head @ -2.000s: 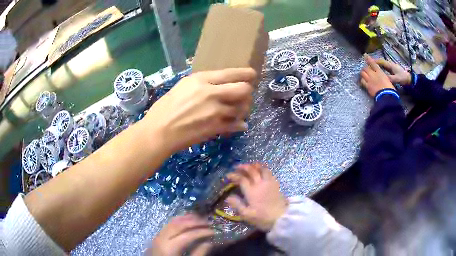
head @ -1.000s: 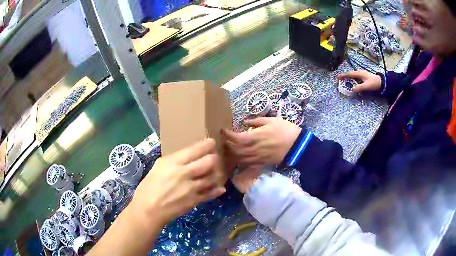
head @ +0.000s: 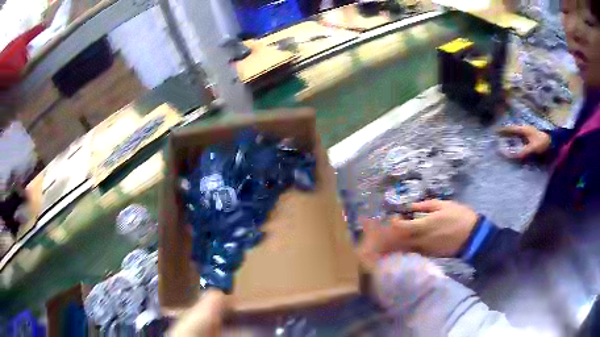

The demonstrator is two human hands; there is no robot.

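An open cardboard box (head: pixel 289 253) is held up in front of me, its inside facing me. Small dark-blue circuit boards (head: pixel 230 191) fill its upper and left part; bare cardboard shows at lower right. A blurred bare hand (head: pixel 202 317) is at the box's lower left rim, cut off by the picture's bottom edge; whether it is my left hand cannot be told. My right hand (head: pixel 383 242), in a light sleeve, is at the box's right wall, blurred; its fingers are partly hidden, so its grip is unclear.
White slotted round units (head: pixel 122 293) stand at lower left, others (head: pixel 421 171) on the silver-covered bench at right. A neighbour's dark-sleeved hand (head: pixel 441 227) is close to my right hand; another hand (head: pixel 526 141) is farther back. A black-yellow device (head: pixel 470 76) and green conveyor (head: pixel 388 85) lie beyond.
The box has tilted from showing its closed outer side to showing its open inside and the boards. The neighbour's near hand has moved away from the box to the right. The view has shifted.
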